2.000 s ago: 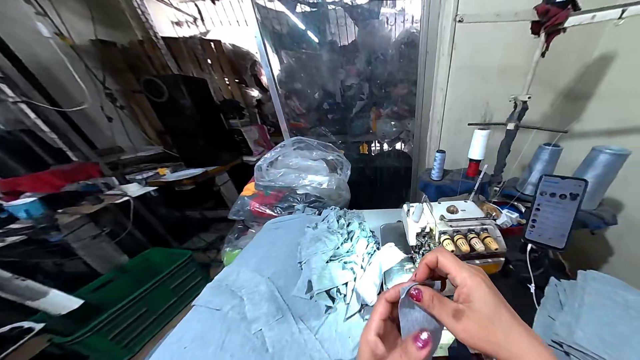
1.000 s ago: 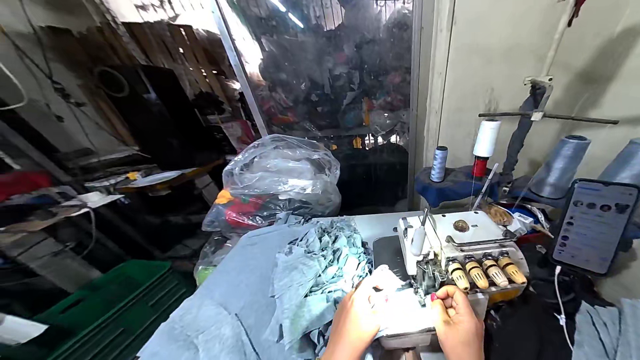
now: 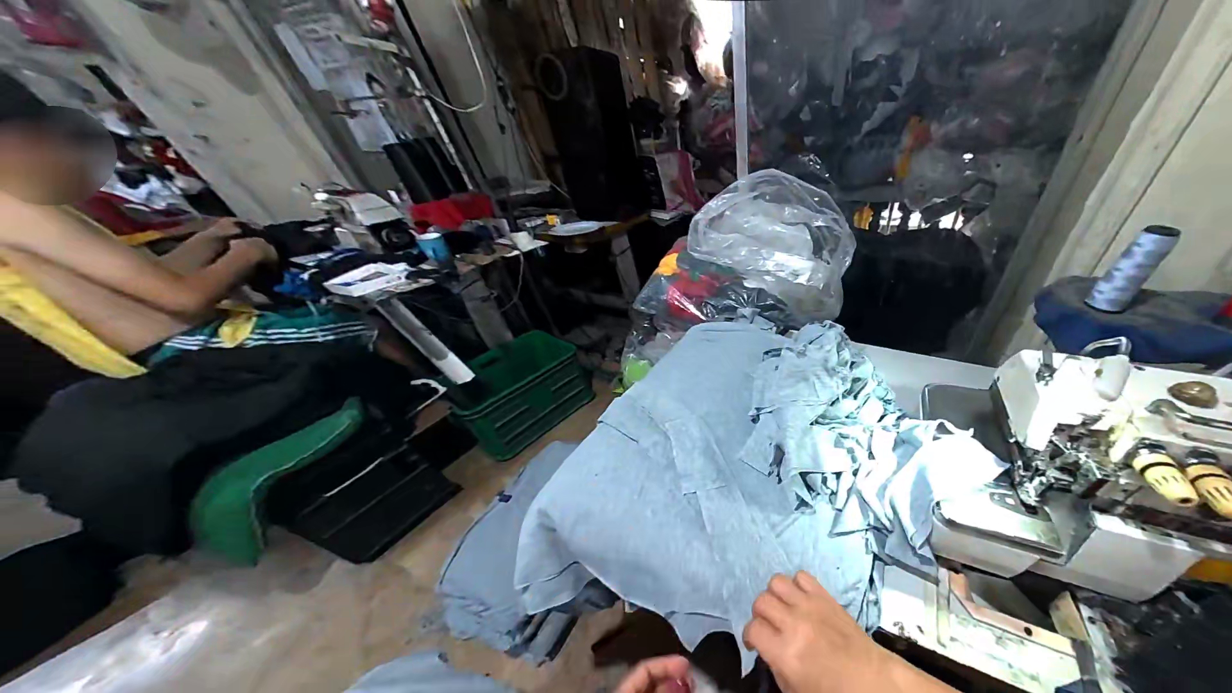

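Observation:
My right hand (image 3: 813,630) is at the lower middle, its fingers curled at the front edge of the light blue fabric (image 3: 654,491); whether they pinch it is unclear. Only some fingers of my left hand (image 3: 664,676) show at the bottom edge, a painted nail among them, and what they hold is hidden. A heap of small light blue fabric pieces (image 3: 833,423) lies on the larger fabric. Its right end reaches the plate of a white overlock sewing machine (image 3: 1068,433), which stands to the right of both hands.
Clear plastic bags (image 3: 770,245) stand behind the fabric. More blue-grey fabric (image 3: 500,568) hangs or lies low on the left, near a green plastic crate (image 3: 525,395). A person (image 3: 125,260) sits at another sewing machine (image 3: 371,217) at far left. A thread cone (image 3: 1134,269) stands at right.
The view has swung left. My hands have left the overlock machine, where they were one second ago, and are now lower, in front of the fabric pile.

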